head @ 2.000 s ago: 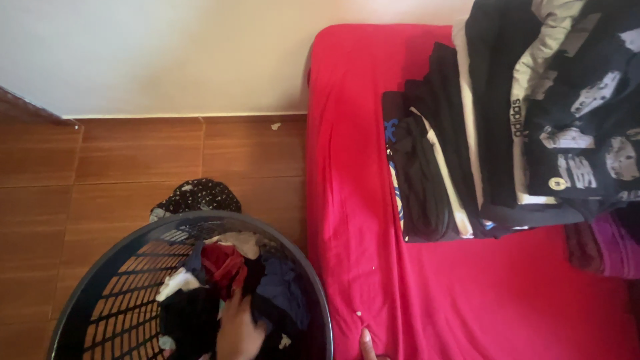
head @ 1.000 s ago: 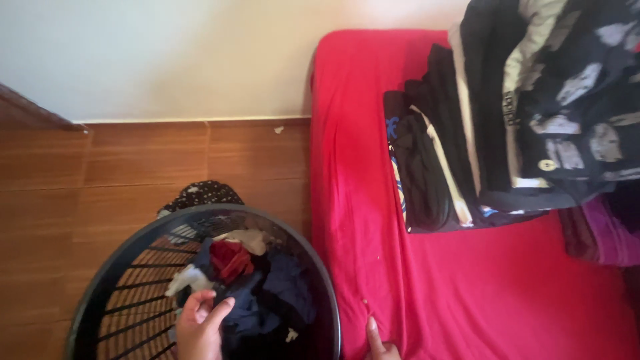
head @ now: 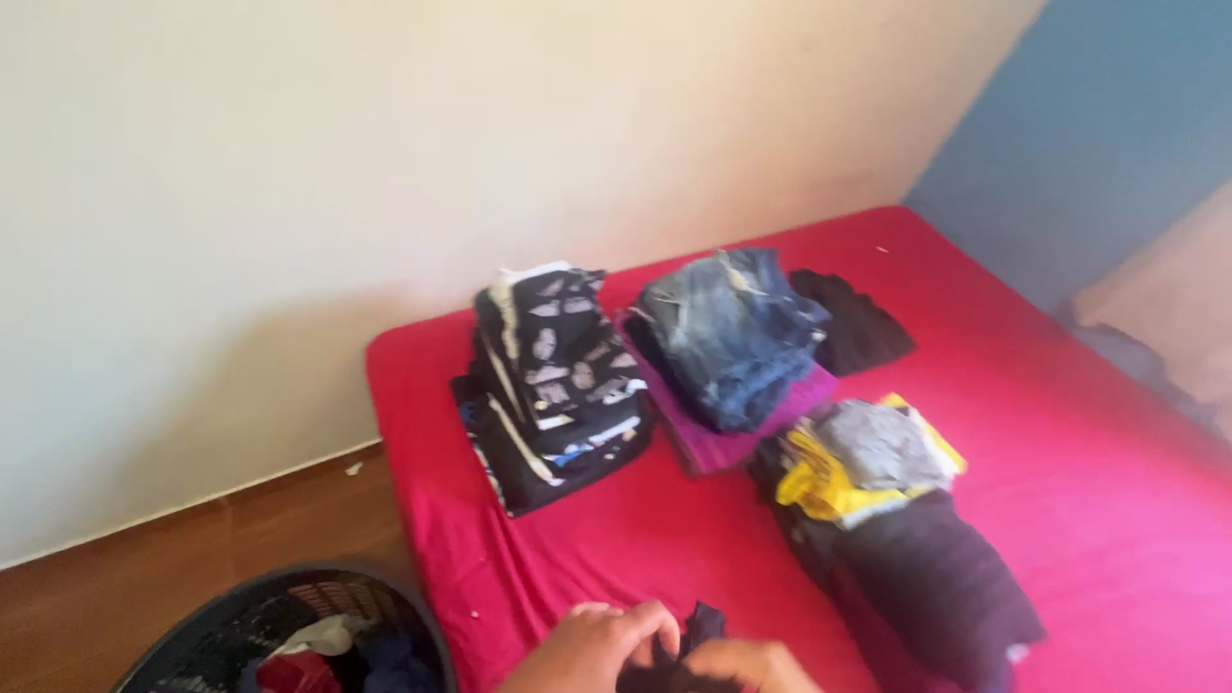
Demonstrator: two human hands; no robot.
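Observation:
At the bottom edge, over the red bed sheet (head: 616,549), my left hand (head: 602,645) and my right hand (head: 746,664) are close together, both gripping a small black cloth garment (head: 707,626). Its lower part is out of frame. To the lower left stands a dark plastic laundry basket (head: 423,606) holding crumpled clothes, among them a red one (head: 303,672) and a white one (head: 332,633). Beyond my hands lies a stack of folded black patterned clothes (head: 568,375).
Folded blue jeans (head: 727,327) lie on a purple cloth (head: 712,448), with a black garment (head: 847,322) behind. Grey (head: 881,443) and yellow clothes (head: 818,481) rest by a dark garment (head: 943,577) at right. A wall (head: 241,192) borders the bed.
My left hand has left the basket, and both hands now hold a black garment over the bed. The view has swung right and up, bringing the jeans and other clothes into sight.

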